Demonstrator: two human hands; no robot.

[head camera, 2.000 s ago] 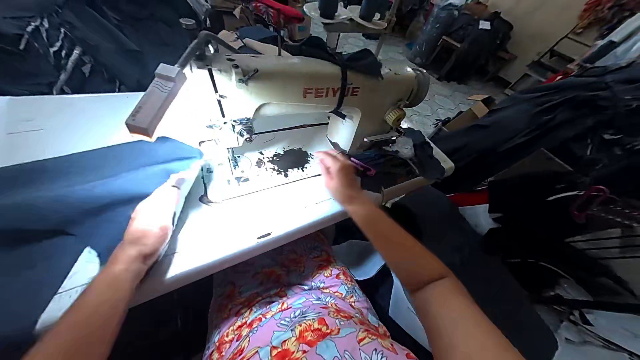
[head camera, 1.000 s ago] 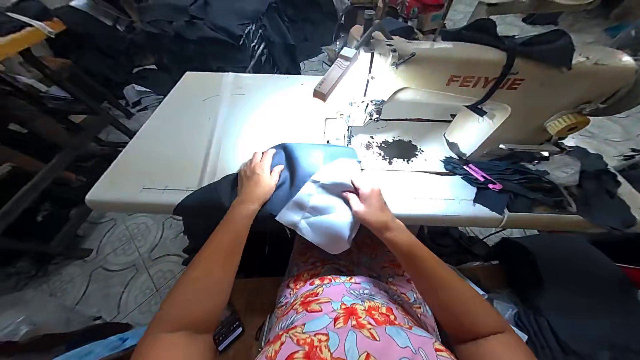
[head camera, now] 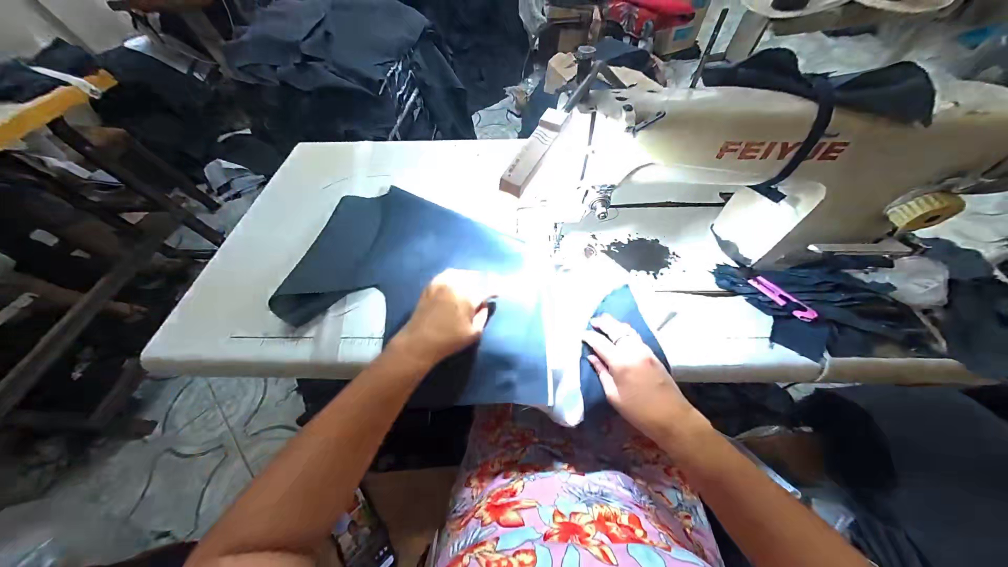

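Dark blue fabric [head camera: 425,244] lies spread over the white sewing table and hangs past its front edge. A strip of white fabric [head camera: 565,378] runs along its right part, toward the needle area of the Feiyue sewing machine [head camera: 677,134]. My left hand [head camera: 453,311] grips the dark fabric left of the needle, thumb and fingers pinched on it. My right hand [head camera: 630,362] rests on a dark piece right of the white strip, fingers spread over the cloth; whether it pinches the cloth I cannot tell. Glare hides the edge under the presser foot [head camera: 557,236].
Pink thread snips [head camera: 781,298] lie on dark fabric scraps [head camera: 843,315] at the right of the table. A lamp-like bar [head camera: 534,153] hangs beside the needle. The machine's handwheel [head camera: 925,211] is at far right. Dark cloth piles [head camera: 331,55] stand behind the table.
The dark fabric, bunched with white cloth at the front edge a second ago, is now spread across the table left of the needle. My hands are farther apart.
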